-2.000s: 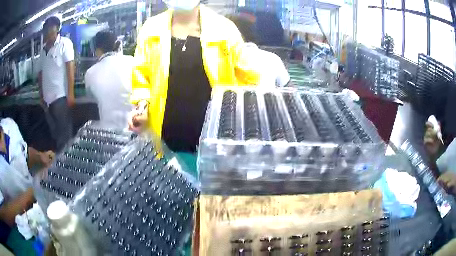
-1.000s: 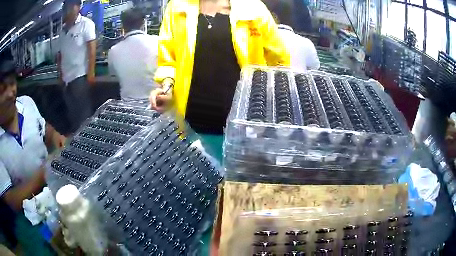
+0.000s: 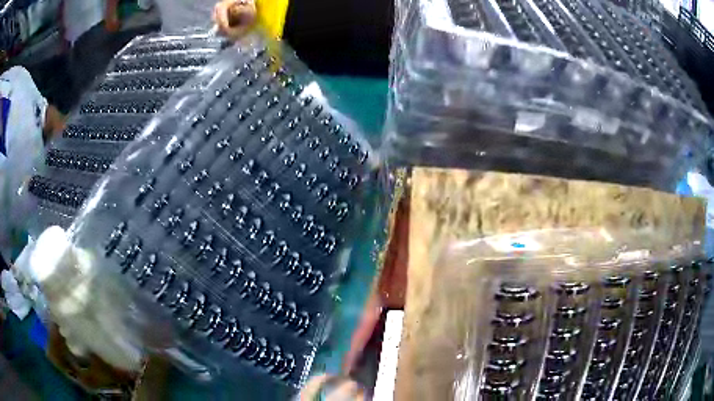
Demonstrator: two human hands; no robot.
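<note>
A clear blister tray (image 3: 458, 313) with rows of glossy black flanged parts (image 3: 513, 321) lies on a tan, stained support (image 3: 548, 188). A skin-coloured shape at the bottom edge, left of the support, looks like my left hand (image 3: 333, 388); it is cut off and blurred, and its grip cannot be told. A narrow white strip (image 3: 389, 356) stands against the support's reddish-brown side. My right hand is out of the picture.
Filled clear trays (image 3: 211, 188) lean on the left beside a white jug (image 3: 66, 274). Stacked trays (image 3: 470, 94) stand behind the support. Green bench top (image 3: 356, 251) shows between. Another person's hand (image 3: 235, 17) is at the leaning trays' top edge.
The view has tipped down and turned left, so trays and support appear larger and higher. The skin-coloured shape and white strip now show at the bottom.
</note>
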